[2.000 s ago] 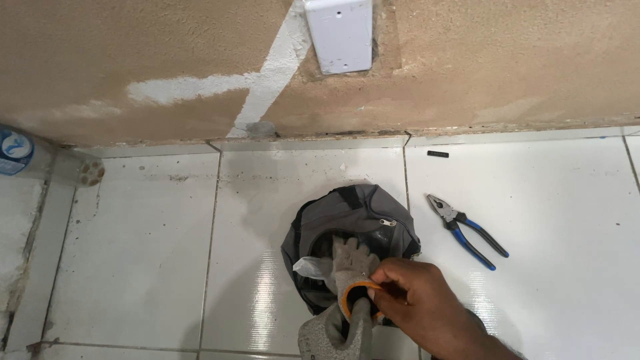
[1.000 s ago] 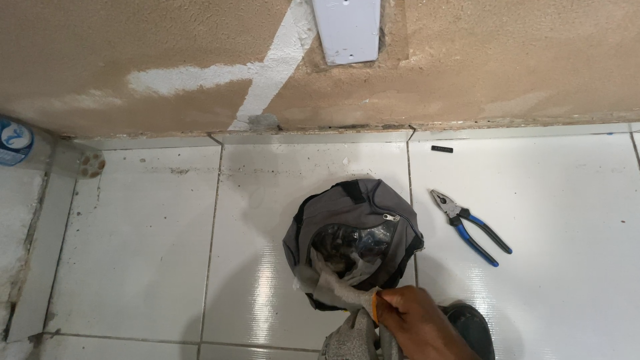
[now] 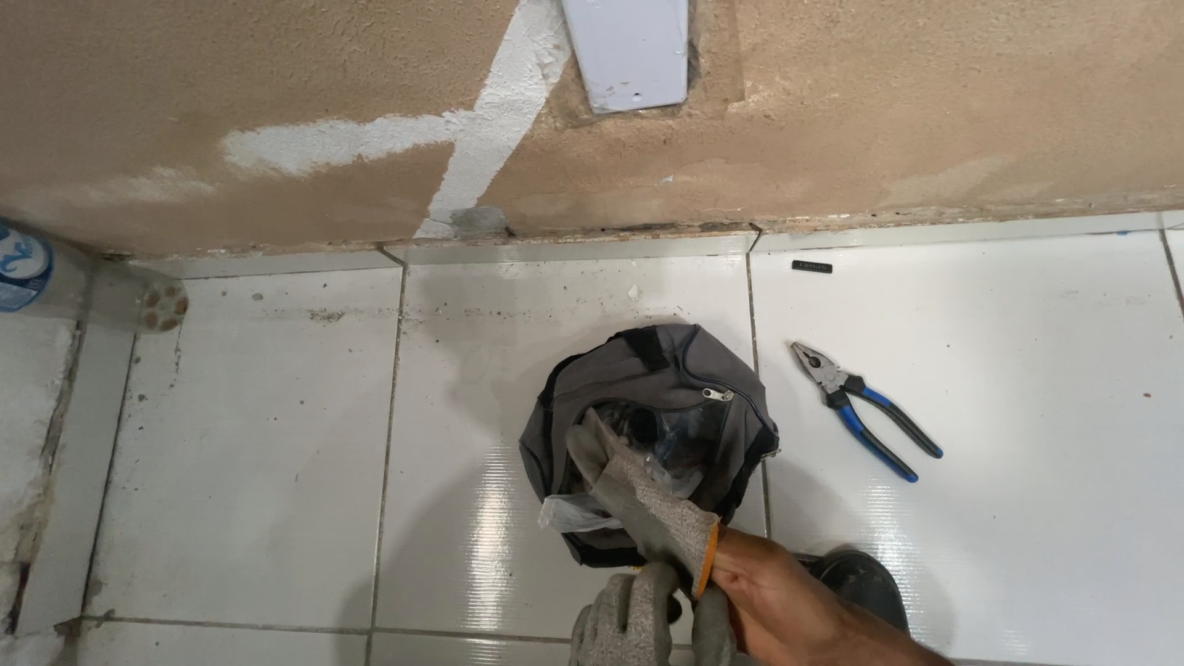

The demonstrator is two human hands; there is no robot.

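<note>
A grey knit work glove (image 3: 647, 490) with an orange cuff edge points up and left over an open grey fabric bag (image 3: 610, 379). My right hand (image 3: 772, 592), bare at the wrist, has its fingers hidden in the cuff. Below it, my left hand (image 3: 638, 615), in a matching glove, grips the cuff's lower edge. The bag has a zipper and black trim; clear plastic and dark items show inside. Combination pliers (image 3: 860, 407) with blue and black handles lie on the tiles to the right of the bag, jaws toward the wall.
A small black strip (image 3: 811, 266) lies near the wall. At the left edge is a clear plastic bottle (image 3: 92, 287) with a blue label. A white cover plate (image 3: 634, 55) is on the wall, and a dark shoe (image 3: 860, 587) is by my right wrist.
My right hand held the loose glove by its cuff before; now its fingers are inside the cuff. My gloved left hand shows more clearly at the cuff, and the glove looks straighter.
</note>
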